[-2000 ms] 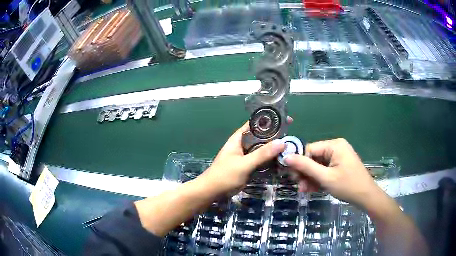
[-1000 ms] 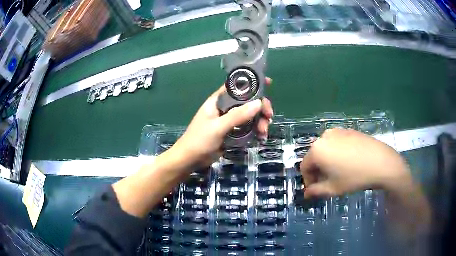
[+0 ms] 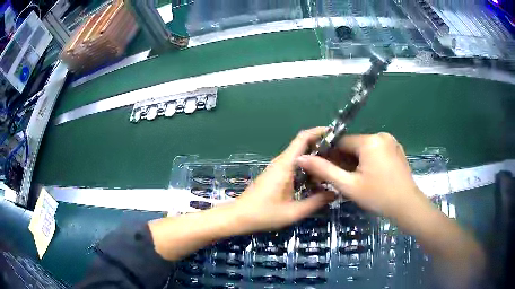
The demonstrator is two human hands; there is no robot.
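A metal strip holder (image 3: 354, 105) is seen nearly edge-on, slanting up to the right above the green belt. My left hand (image 3: 271, 192) holds its lower end from the left. My right hand (image 3: 375, 172) closes on the same lower end from the right, fingers near its edge. The holder's pockets face away from view, and whether a round component is between my fingers is hidden. Below my hands lies a clear blister tray (image 3: 271, 248) with columns of slots, many holding dark round components.
Another metal strip holder (image 3: 174, 105) lies flat on the green belt (image 3: 248, 115) at left. Spare clear trays (image 3: 372, 20) are beyond the belt. A cream paper slip (image 3: 43, 223) is at the left near edge. A grey post (image 3: 149, 22) and copper-orange block (image 3: 97, 36) stand far left.
The held holder has turned from face-on to nearly edge-on and tilted right. My right hand has moved from the tray to the holder. The holder on the belt sits further right in view.
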